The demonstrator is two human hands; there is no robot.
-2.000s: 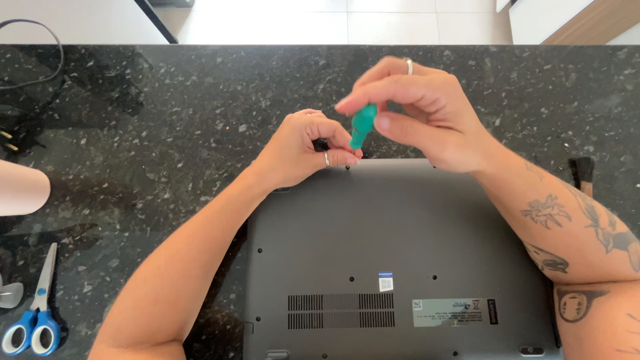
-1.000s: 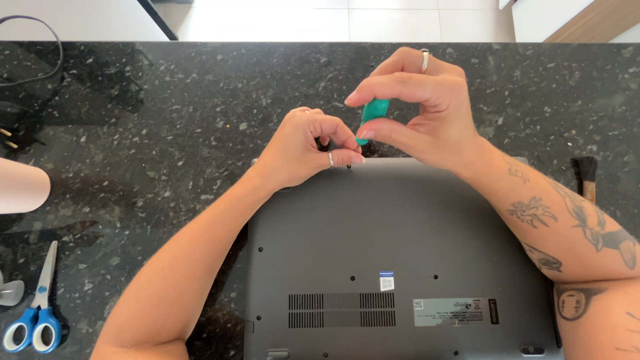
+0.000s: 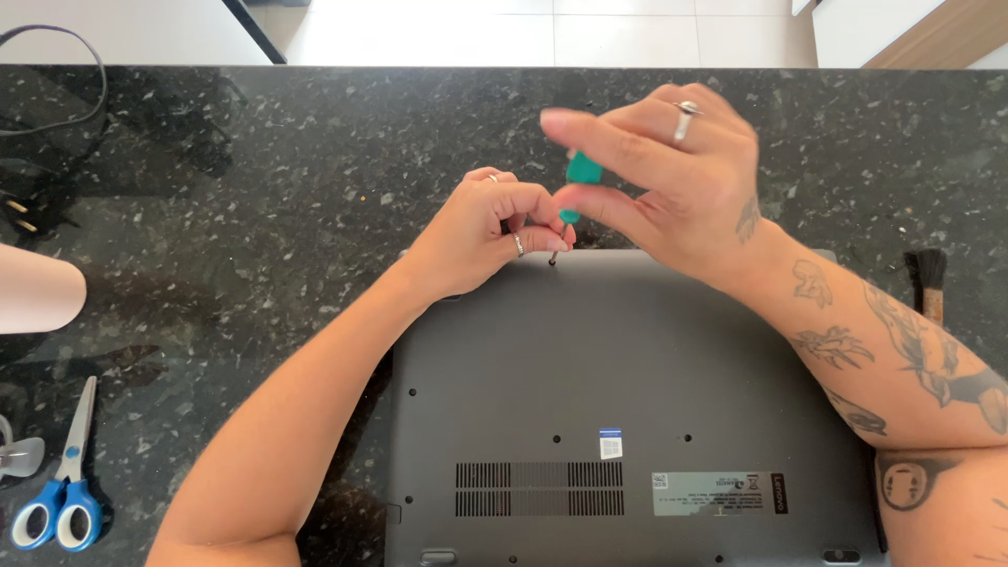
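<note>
A grey Lenovo laptop (image 3: 614, 339) lies bottom side up on the counter, with vents, screw holes and stickers. My right hand (image 3: 669, 165) holds a small screwdriver with a green handle (image 3: 583, 168), thumb and fingers about the handle. Its thin shaft points down into a screw hole (image 3: 552, 262) near the laptop's far edge. My left hand (image 3: 496, 228) pinches the shaft low down between thumb and fingertip, just above that hole. Part of the handle is hidden behind the right fingers.
Blue-handled scissors (image 3: 72, 472) lie on the dark speckled stone counter (image 3: 315, 157) at the left, beside a clear plastic piece (image 3: 22, 457). A pale rounded object (image 3: 39, 289), a plug (image 3: 17, 216) and a black cable (image 3: 102, 79) are further up. A brush (image 3: 929, 276) lies by my right forearm.
My right fingers have shifted on the green handle, and more of the screwdriver's shaft shows now. My left hand has stayed by the same screw hole.
</note>
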